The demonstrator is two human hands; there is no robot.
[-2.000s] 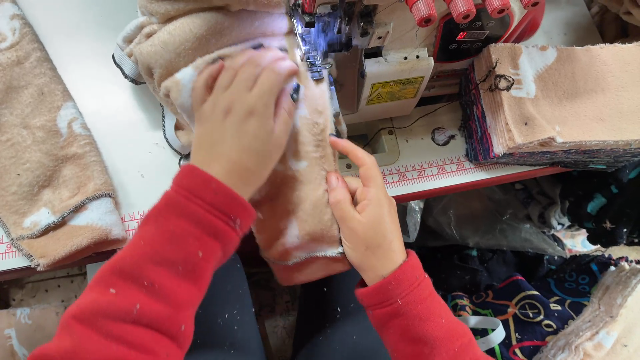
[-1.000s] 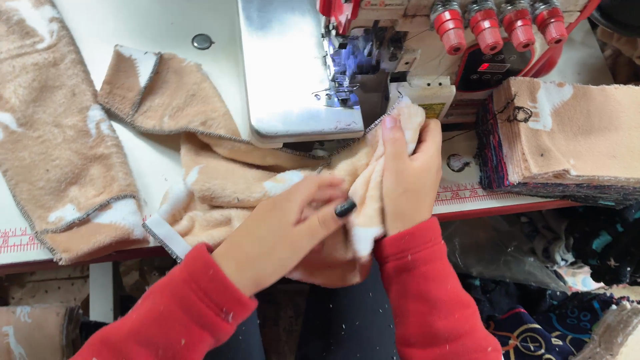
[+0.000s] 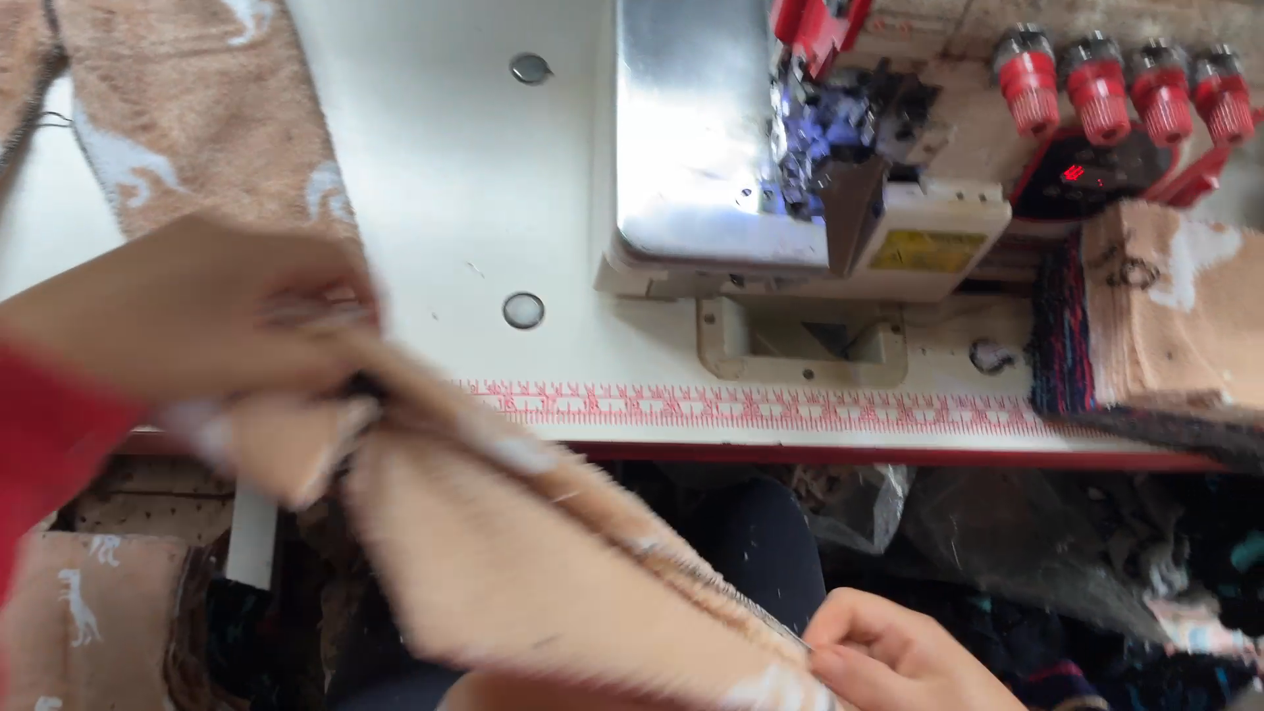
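Observation:
A tan fleece piece (image 3: 513, 563) with white patches and a dark overlocked edge stretches diagonally between my hands, below the sewing table's front edge. My left hand (image 3: 227, 306), blurred, grips its upper end over the left part of the table. At the lower right my right hand (image 3: 889, 652) pinches the other end by its stitched edge. Behind stands an overlock sewing machine (image 3: 721, 148) with a shiny metal cover and no fabric visible at its lit needle area. Part of the fleece is blurred and its lower end runs out of view.
Another tan fleece piece (image 3: 207, 109) lies at the table's upper left. A stack of cut fleece pieces (image 3: 1165, 306) sits right of the machine. A printed red ruler (image 3: 750, 405) runs along the table's front. Below are a fleece stack (image 3: 99, 612) and clear plastic (image 3: 1007, 543).
The fleece has left the machine area and the tabletop and is now stretched between my hands. My left hand has moved left and up, my right hand down and away from the machine. The view has shifted.

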